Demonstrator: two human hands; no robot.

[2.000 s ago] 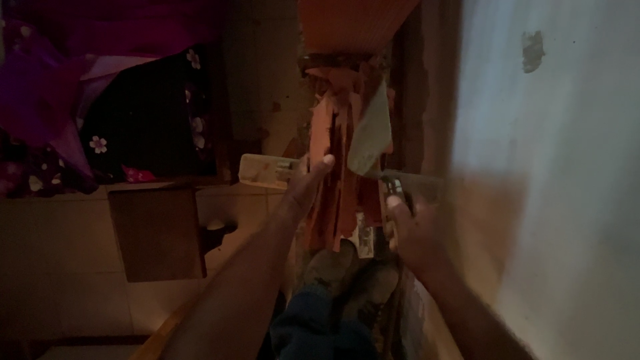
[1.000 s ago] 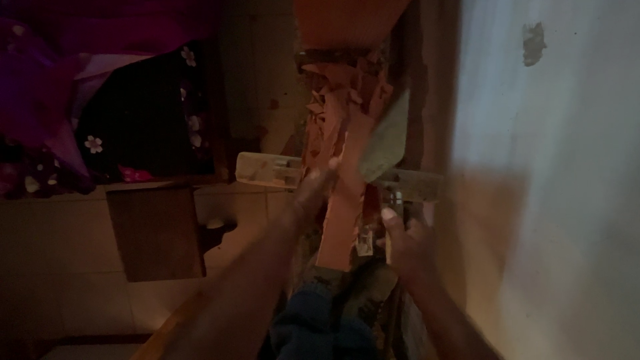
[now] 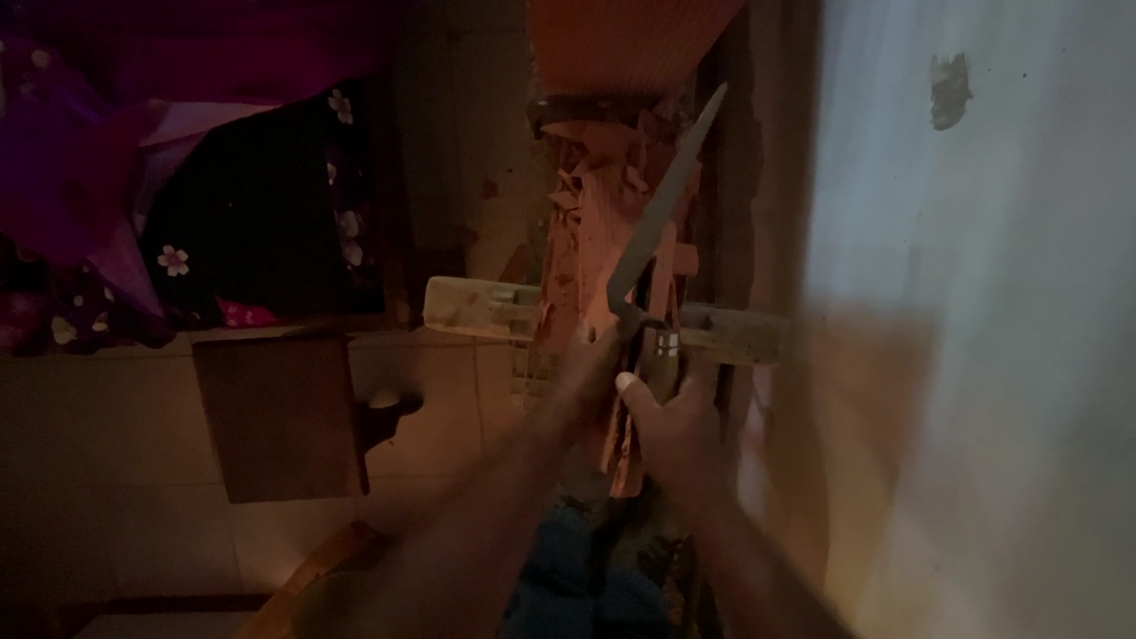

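Observation:
My right hand [image 3: 674, 413] is closed around the handle of a trowel [image 3: 658, 222], whose metal blade points up and away. My left hand [image 3: 608, 342] lies on broken reddish pieces [image 3: 612, 204], just left of the trowel's neck; its fingers are dim and partly hidden, so whether they grip a piece is unclear. The pieces look like split wood or clay and lie lengthwise, with small fragments at their far end. A pale crosswise bar shows on both sides of them, its left end [image 3: 475, 306] standing out over the floor.
A white wall [image 3: 976, 266] with a grey patch rises on the right. Beyond the pieces is a larger orange-red surface [image 3: 626, 44]. Purple and black flowered cloth [image 3: 240, 213] lies at upper left, above a brown board [image 3: 280, 417] on the tiled floor. My feet are close below.
The trowel has turned in my right hand; its blade now shows narrower and reaches farther up. The reddish pieces under my left hand have shifted.

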